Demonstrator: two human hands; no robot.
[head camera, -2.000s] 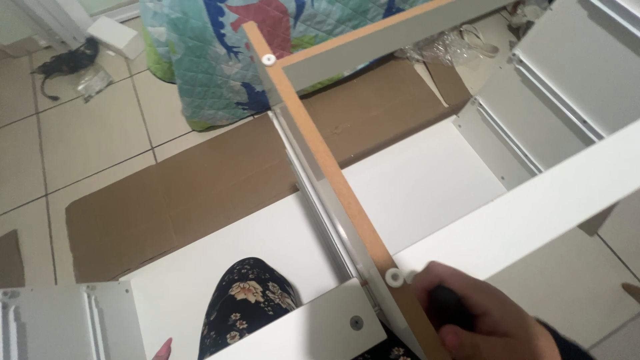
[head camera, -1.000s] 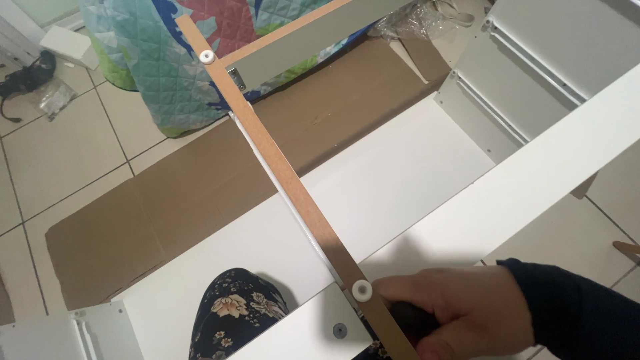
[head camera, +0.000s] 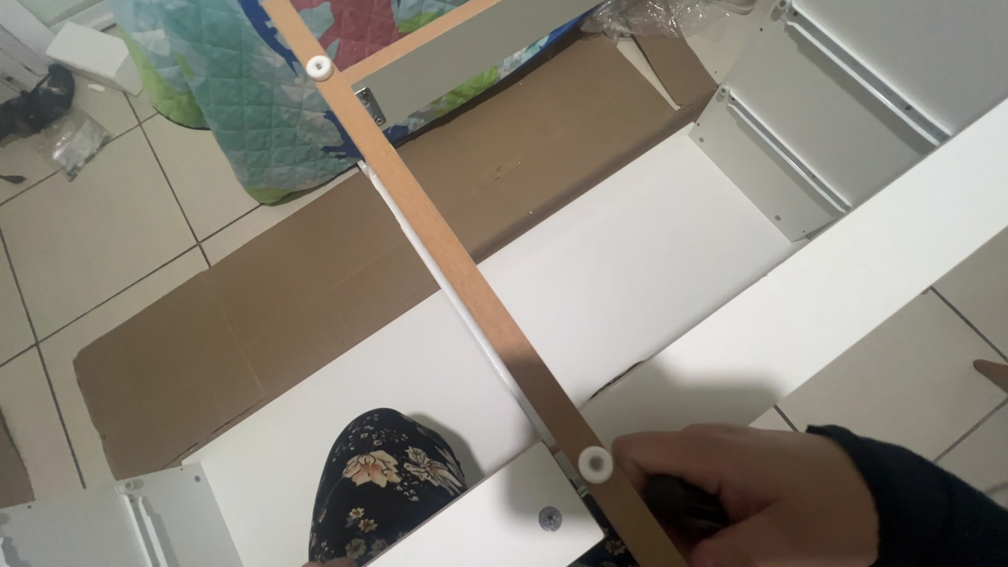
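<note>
My right hand (head camera: 756, 488), in a dark sleeve, is closed around a black handle (head camera: 683, 502) at the lower right, beside the wooden-coloured edge of an upright furniture panel (head camera: 461, 287). What the handle belongs to is hidden. Two round white fittings sit on that edge: one (head camera: 595, 465) close to my fingers, the other (head camera: 319, 68) near the far end. A white rail (head camera: 543, 520) with a round metal fastener meets the panel from the left. Only a sliver of my left hand (head camera: 331, 563) shows at the bottom edge; what it holds is hidden.
Side panels with metal drawer runners (head camera: 862, 71) stand at right and lower left. A long white rail (head camera: 882, 252) crosses the right side. Brown cardboard (head camera: 315, 291), a quilted cover (head camera: 252, 110), plastic wrapping (head camera: 661, 16) and a white block (head camera: 94, 57) lie beyond. My knee (head camera: 386, 488) is inside the frame.
My right hand stays at the near end of the panel edge with the black handle. A metal bracket by the far crosspiece, not visible two seconds ago, now shows. The view has shifted.
</note>
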